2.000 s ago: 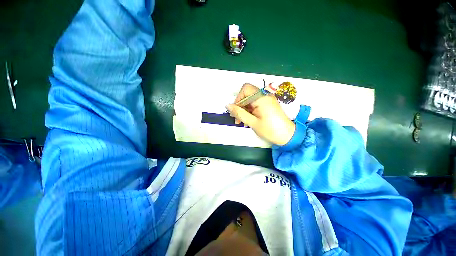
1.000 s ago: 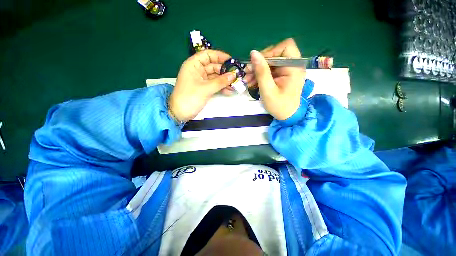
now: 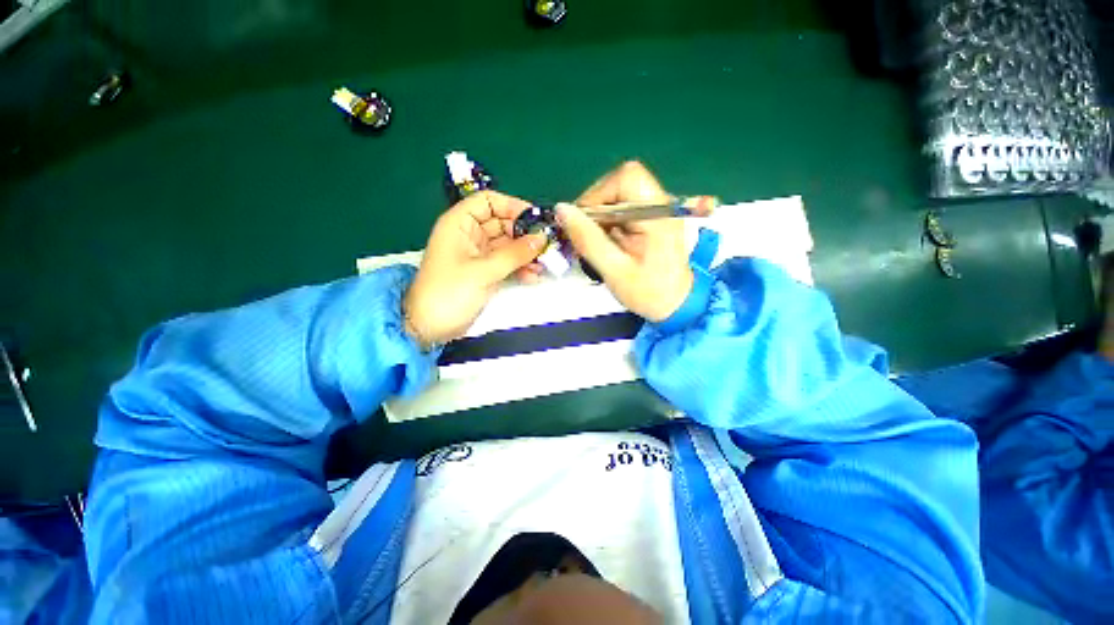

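Observation:
My left hand holds a round black module in its fingertips over the white work board. A white tab sticks out of the module toward me. My right hand grips slim silvery tweezers. They lie nearly level, and their tip end is at the module's right side, partly hidden by my fingers. A black strip lies along the board below both hands. The gold disc is not visible.
Another module with a white tab stands just behind my left hand. More modules lie farther off and at the top edge. A clear blister tray and small curved parts are on the right. A thin silver tool lies far left.
My left hand, earlier away from the board, came in and holds the module. My right hand moved up from the black strip to the module. Since the last frame both hands shifted slightly within the view.

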